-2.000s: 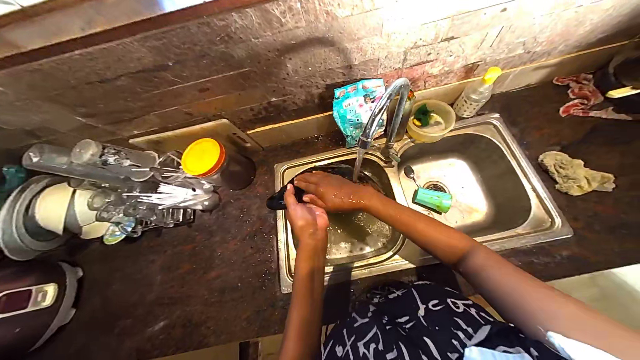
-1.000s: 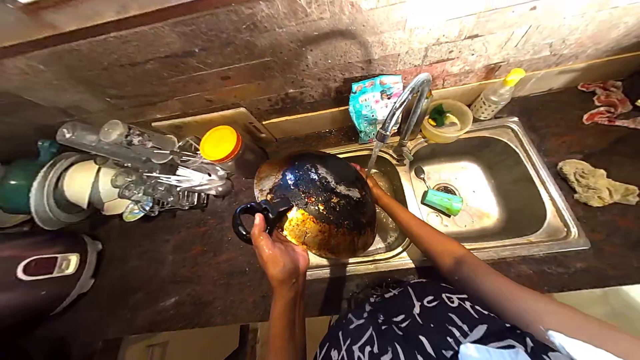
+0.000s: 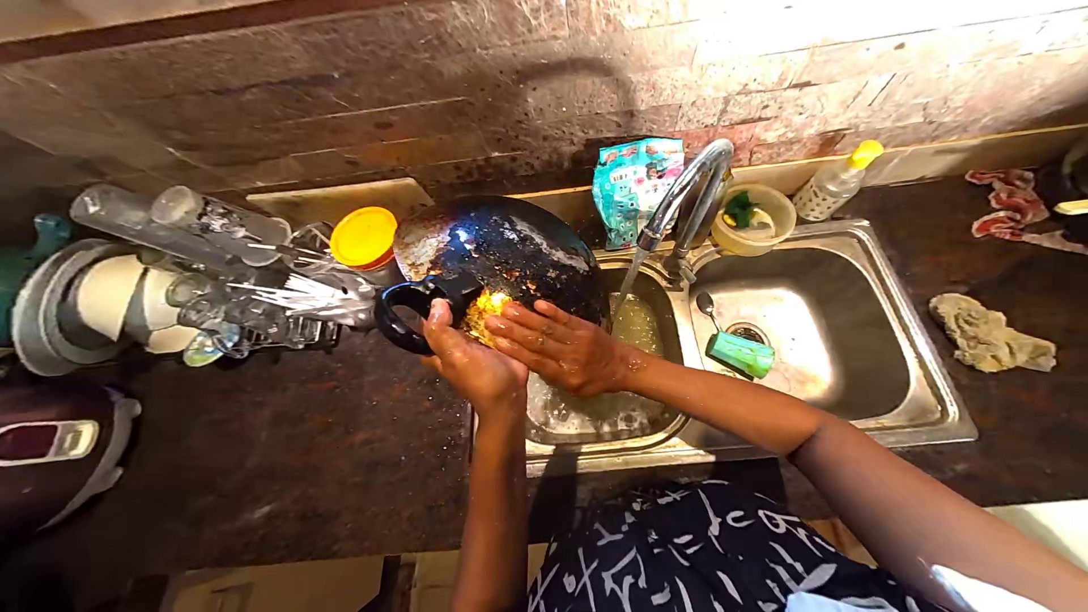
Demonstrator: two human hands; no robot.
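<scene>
A dark, scorched metal pan is tilted over the left sink basin, its stained underside showing. My left hand grips it beside the black loop handle, thumb against the handle. My right hand lies wet against the pan's lower side, fingers extended over the orange-brown patch. From the curved chrome faucet a stream of water runs down just right of the pan into the left basin, which holds cloudy water. The pan hides part of that basin.
A dish rack with glasses, bowls and cutlery stands left, beside a yellow-lidded tub and a rice cooker. Behind the sink are a teal packet, a plastic bowl and a spray bottle. A green sponge and spoon lie in the right basin; a cloth lies right.
The pan's underside, not visible at first, came into view a second ago. The pan has since moved up and away from me, and my right hand has come from its far right edge onto its near side.
</scene>
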